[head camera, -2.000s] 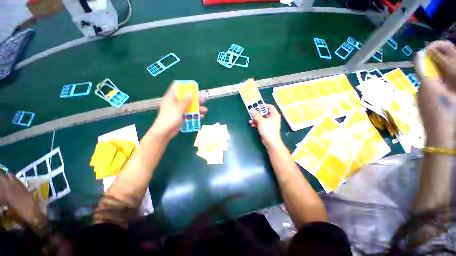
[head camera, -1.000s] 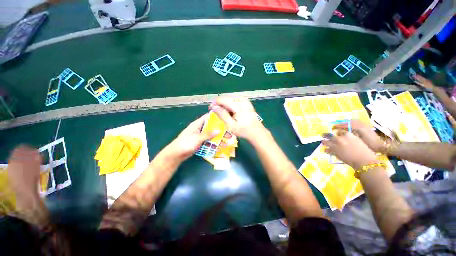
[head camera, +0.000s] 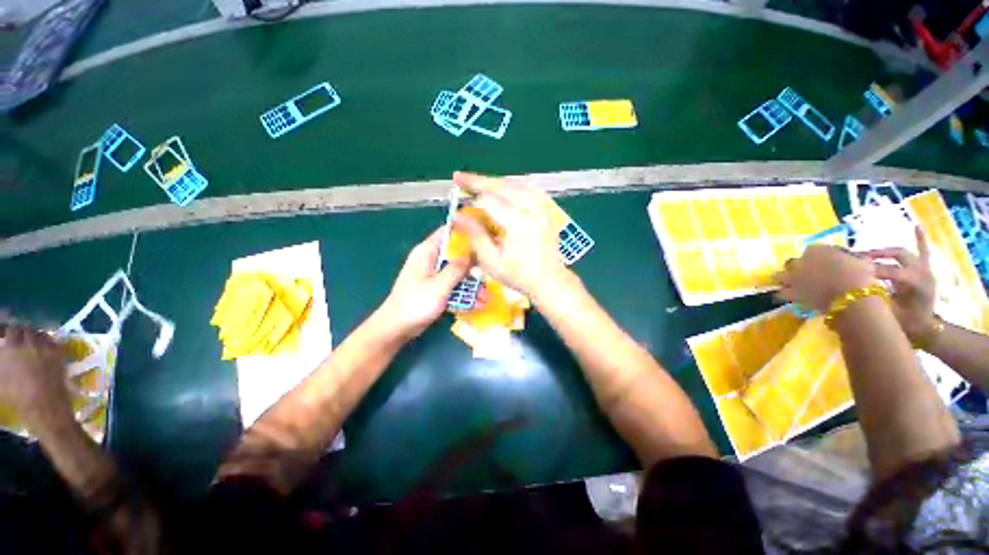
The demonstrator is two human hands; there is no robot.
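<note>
My left hand (head camera: 418, 284) holds a light-blue phone front frame (head camera: 464, 291) upright and tilted, its keypad end low. My right hand (head camera: 518, 236) is at the frame's upper part, its fingers bent over a yellow sticker (head camera: 469, 233); whether they grip it is hidden. A thin pale strip or edge (head camera: 447, 228) shows by the fingertips. A second light-blue frame (head camera: 575, 241) sticks out beyond my right hand; whether it is held or lies on the bench cannot be told. A pile of loose yellow stickers (head camera: 493, 322) lies between my forearms.
A second yellow pile (head camera: 260, 314) lies on a white sheet (head camera: 284, 379) at left. Yellow sticker sheets (head camera: 748, 239) lie at right, under a neighbour's hands (head camera: 840, 282). Another neighbour's hand (head camera: 38, 374) handles white lattice at far left. Frames lie on the conveyor (head camera: 390, 163) beyond the rail.
Both hands held separate frames two seconds ago, then came together over one frame. Since then its upper edge has tilted upward. The neighbour's hands at right have moved further right.
</note>
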